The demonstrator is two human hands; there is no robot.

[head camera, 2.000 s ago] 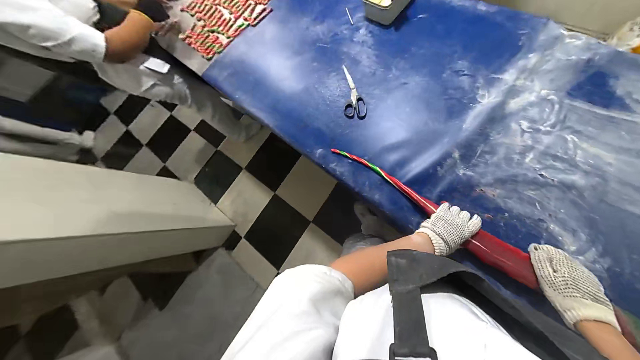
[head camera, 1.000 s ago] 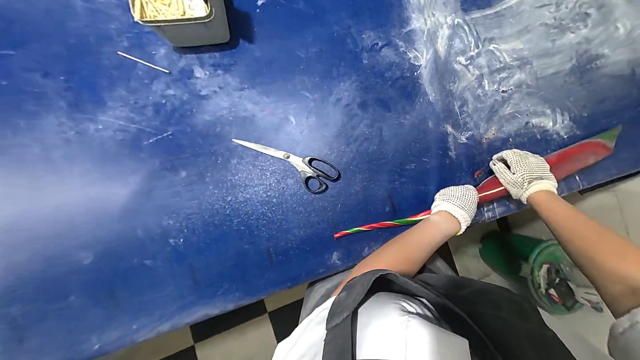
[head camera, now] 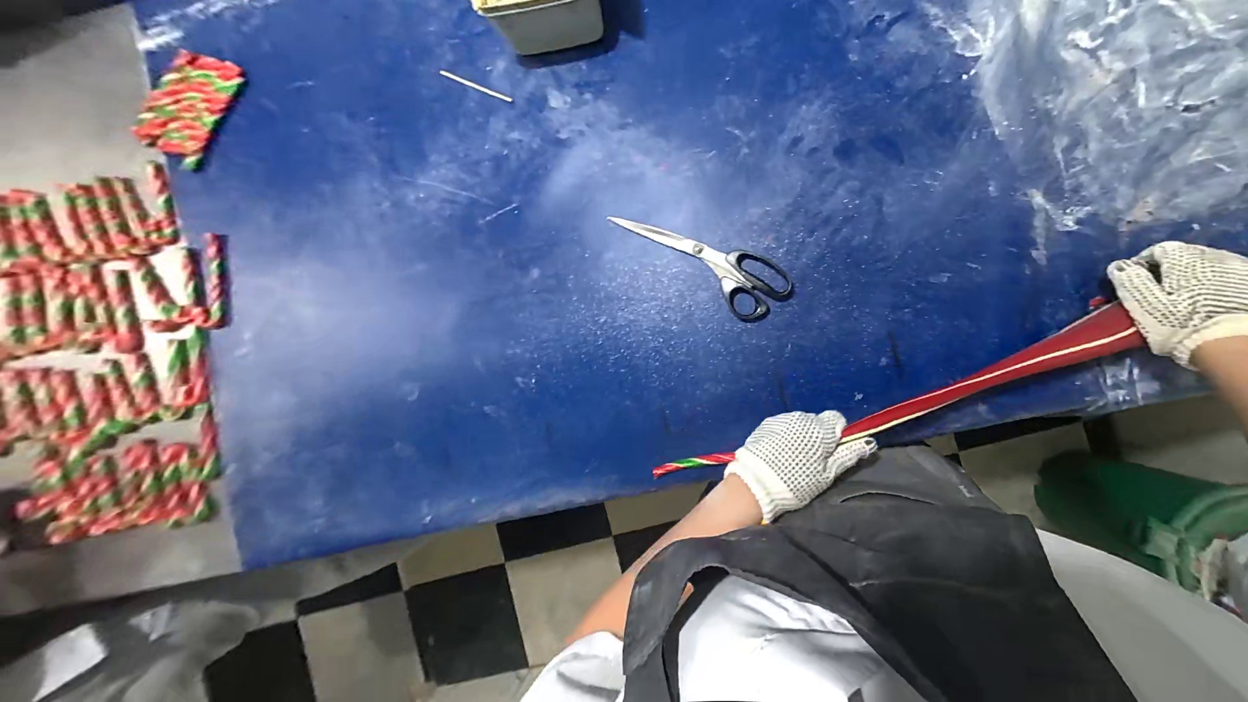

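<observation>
A long red piece of pulled candy (head camera: 1014,369) with a white stripe runs along the near edge of the blue table. My left hand (head camera: 799,456), in a white dotted knit glove, grips its narrow part; a thin twisted red, green and white end (head camera: 694,463) sticks out to the left of the glove. My right hand (head camera: 1185,297), gloved alike, is closed on the thicker part at the right, and what lies beyond it is hidden. Scissors with black handles (head camera: 717,261) lie on the table above my left hand, blades slightly apart or closed, I cannot tell.
Many twisted red and green candy pieces (head camera: 97,302) lie in rows at the left, with a small bundle (head camera: 190,105) above. A grey container (head camera: 551,24) stands at the top; a thin white stick (head camera: 476,86) lies near it. A green bin (head camera: 1160,507) is below right.
My hands are farther apart along the candy than one second ago, and a longer tapered stretch shows between them. The scissors remain on the table. The view has swung strongly.
</observation>
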